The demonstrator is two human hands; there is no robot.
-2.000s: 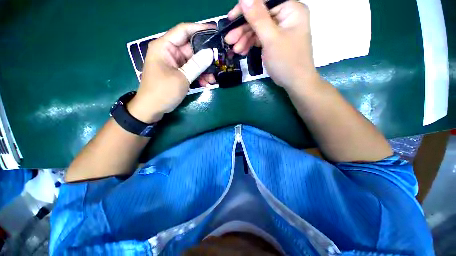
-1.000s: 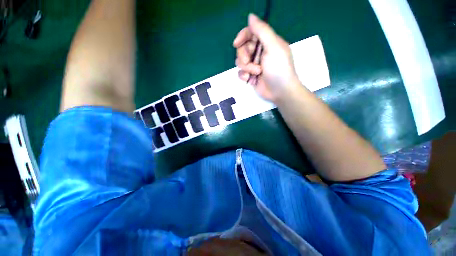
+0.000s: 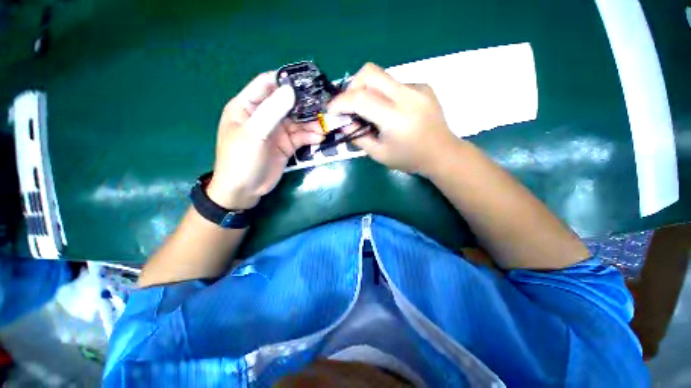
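My left hand (image 3: 254,140), with a white cot on the thumb, holds a black rounded watch unit (image 3: 304,91) with its open inside facing up. A small orange flex cable (image 3: 323,123) sticks out at its lower right edge. My right hand (image 3: 394,117) is close beside the unit's right side, fingers bent around the dark tweezers (image 3: 350,136); whether it also touches the unit is unclear. The adhesive sheet (image 3: 485,85) lies under both hands; a few black pieces show below my fingers, the rest is hidden.
Stacked white strips with black marks (image 3: 38,182) lie at the left table edge. A long curved white strip (image 3: 644,106) lies at the right. A small dark thing (image 3: 42,34) is at the far upper left. A clear tray (image 3: 617,250) and a brown cardboard surface (image 3: 667,292) are at lower right.
One second ago my left arm reached far forward with its hand out of view; it is now back, holding a unit. My right hand has moved beside it, over the sheet.
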